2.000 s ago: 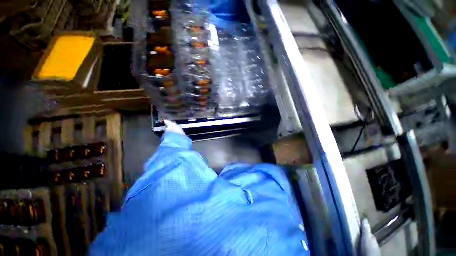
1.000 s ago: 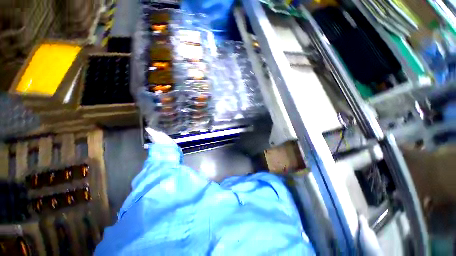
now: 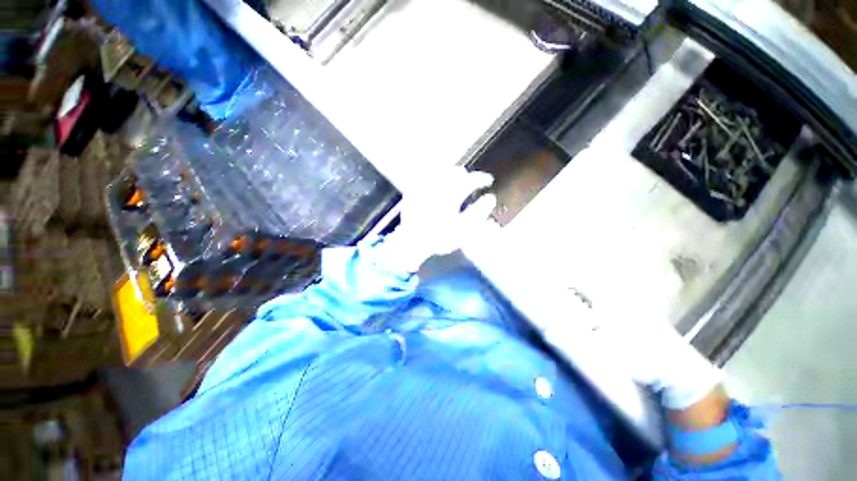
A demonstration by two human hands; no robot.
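Observation:
My left hand point(image 3: 428, 230), in a white glove, is over the rail at the middle of the view. Its fingers are apart and curved, with a dark gap between them; nothing shows in it. My right hand point(image 3: 672, 362), also white-gloved with a blue band at the wrist, is at the lower right. Its fingers wash out against the bright surface, so its grip is unclear. A small black parts box point(image 3: 719, 141) of thin loose metal pins lies on the pale surface, away from both hands. Clear blister trays point(image 3: 282, 160) with orange-and-black transformers are left of my left hand.
Another person's blue sleeve point(image 3: 193, 42) reaches over the trays at the upper left. A yellow-topped cardboard box point(image 3: 136, 318) is at the left. A brown cardboard piece point(image 3: 531, 178) lies beyond my left hand. A curved metal rail point(image 3: 785, 47) runs along the upper right.
The view has swung towards the right. My left hand has left the tray edge and is now over the rail. More of my right hand and the pin box shows.

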